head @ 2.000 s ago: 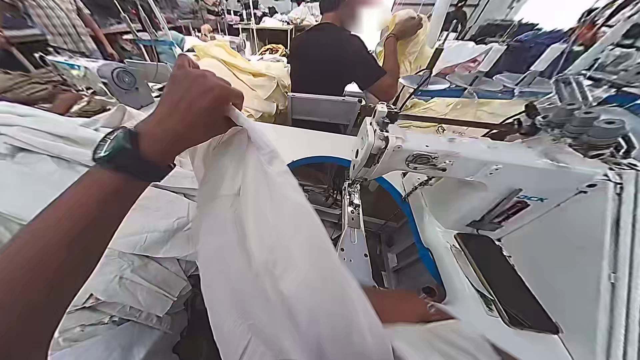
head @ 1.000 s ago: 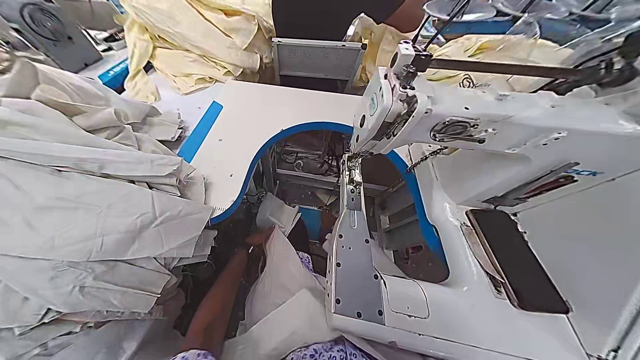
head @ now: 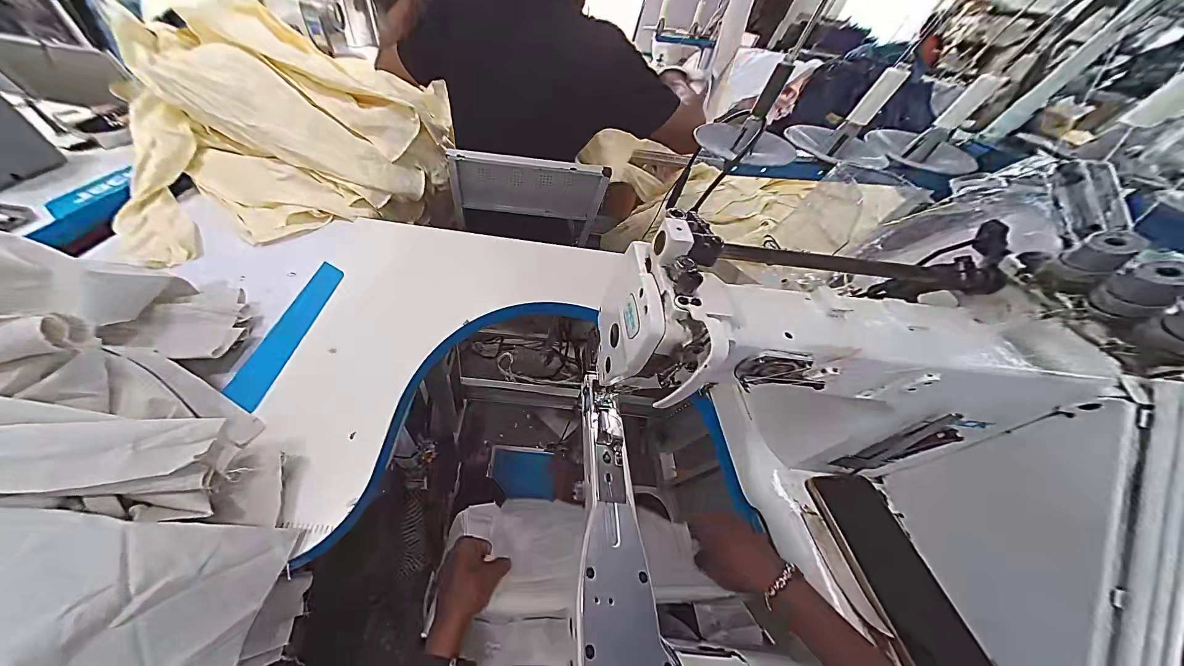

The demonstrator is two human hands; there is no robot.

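Observation:
Below the narrow arm of a white industrial sewing machine (head: 615,518), a white cloth piece (head: 532,546) is spread between my hands. My left hand (head: 472,578) grips its left side, fingers curled over the fabric. On the other side of the machine arm, my right hand (head: 735,555), with a bracelet at the wrist, touches the cloth's right side; its fingertips are blurred and partly hidden. The sewing head (head: 638,324) stands above the arm's far end, and I see no cloth under it.
Pale cloth pieces (head: 111,462) are heaped on the white table (head: 370,277) at left. Yellow fabric (head: 296,139) lies behind. A co-worker in a dark shirt (head: 536,83) is beyond a grey metal frame (head: 527,190). A dark phone-like object (head: 888,564) rests at right, near thread cones (head: 1105,254).
Two seconds ago my left hand held white cloth up at the left; it is now low beside the machine arm. My right hand now shows clearly at the cloth's right side.

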